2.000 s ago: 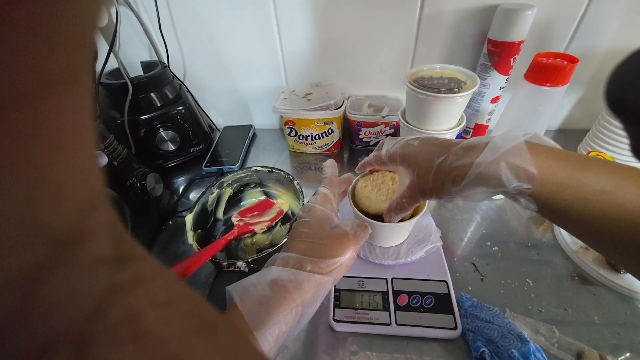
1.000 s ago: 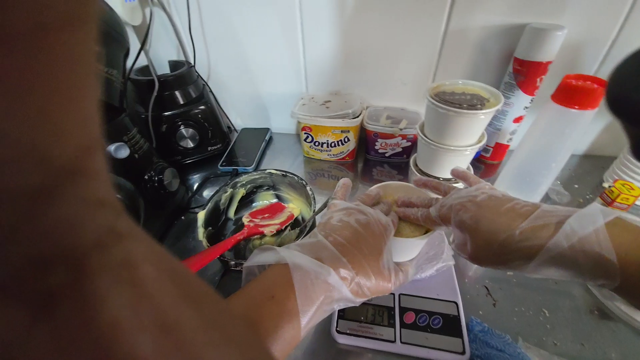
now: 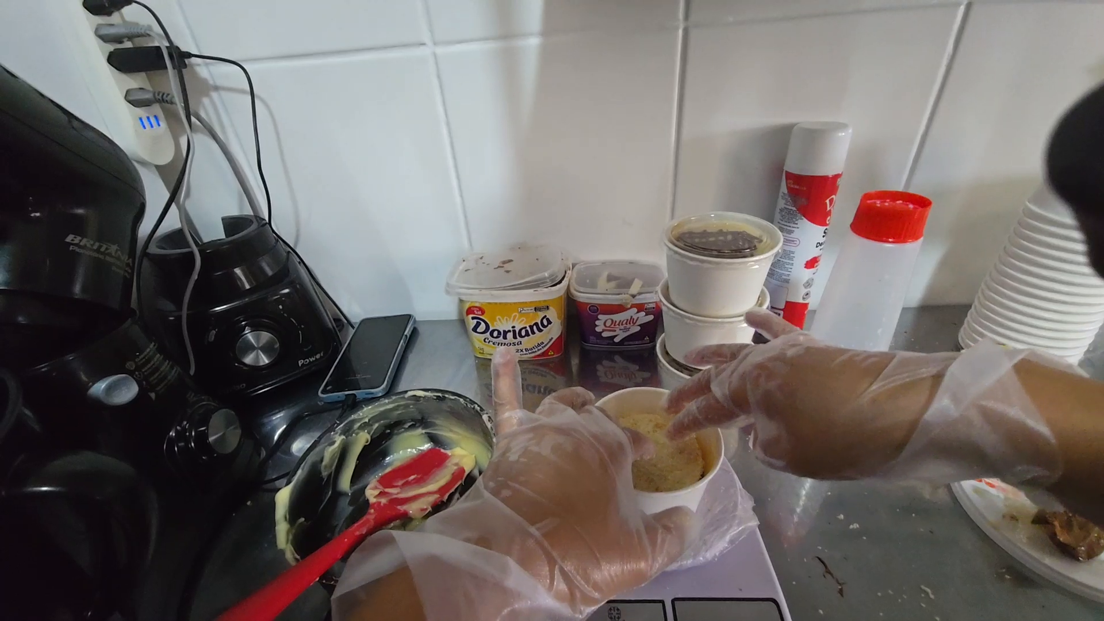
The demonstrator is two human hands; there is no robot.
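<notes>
A white paper cup (image 3: 677,498) with a round of pale cake (image 3: 668,457) inside stands on a plastic-covered kitchen scale (image 3: 724,573). My left hand (image 3: 578,492), in a clear plastic glove, lies around the cup's near left side, its fingers reaching over the rim. My right hand (image 3: 759,397), gloved too, is at the cup's right rim with fingers spread and nothing held. Left of the hands, a red spatula (image 3: 345,539) smeared with cream rests in a dark bowl (image 3: 302,474) streaked with pale cream.
Behind stand a Doriana tub (image 3: 515,323), a Qualy tub (image 3: 615,319), stacked filled cups (image 3: 720,280), a spray can (image 3: 806,224) and a red-capped bottle (image 3: 871,276). Nested cups (image 3: 1026,276) and a plate (image 3: 992,517) are right. A phone (image 3: 369,358) and blender base (image 3: 250,310) are left.
The cake round, held by my right hand over the cup two seconds ago, now lies inside it. My right hand has let go and its fingers are spread. The view has shifted.
</notes>
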